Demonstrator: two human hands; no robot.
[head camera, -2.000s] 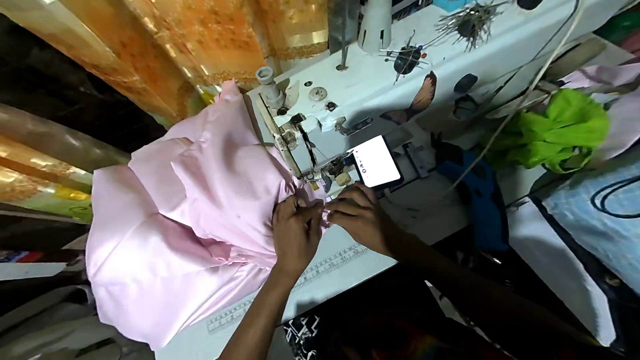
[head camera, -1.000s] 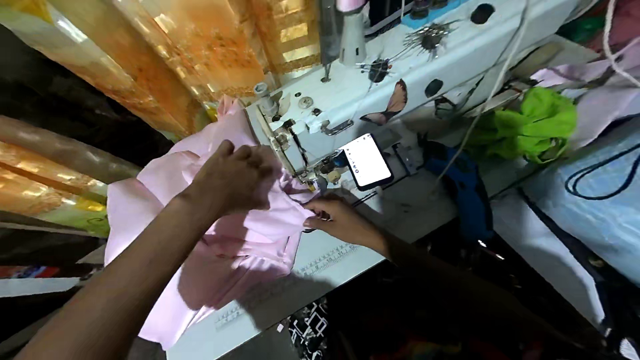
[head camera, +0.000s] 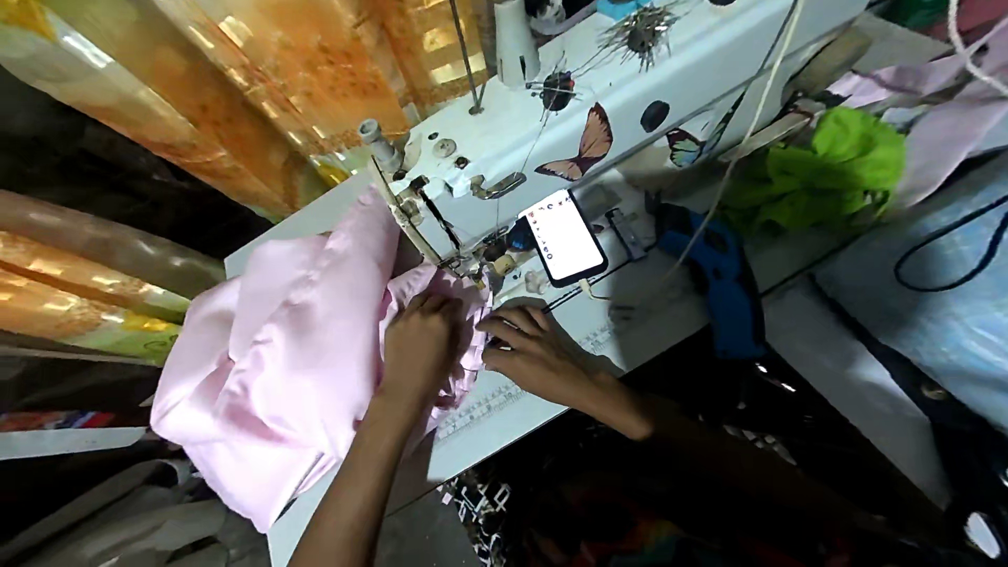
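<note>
Pink satin fabric (head camera: 276, 354) lies bunched over the left of a white sewing machine bed, its gathered edge running by the presser foot (head camera: 472, 276). Pressed on that gathered part, just in front of the needle area, is my left hand (head camera: 425, 339), its fingers curled down on the cloth. My right hand (head camera: 535, 354) holds the fabric's right edge with bent fingers; what lies under its fingertips is partly hidden. The white sewing machine (head camera: 472, 150) bears butterfly stickers and pin clusters. A lit smartphone (head camera: 563, 239) with a cable rests right of the needle area.
Blue-handled scissors or a similar blue tool (head camera: 728, 291) lie at the table's right edge. Behind are green cloth (head camera: 843, 169) and a hanging white cord (head camera: 756, 134). A measuring scale (head camera: 488, 405) runs along the front edge. Orange curtains (head camera: 315, 71) hang at the back left.
My left hand was farther left over the fabric one second ago and is now back close to the needle area, beside my right hand. The pink fabric has shifted and spread at the left.
</note>
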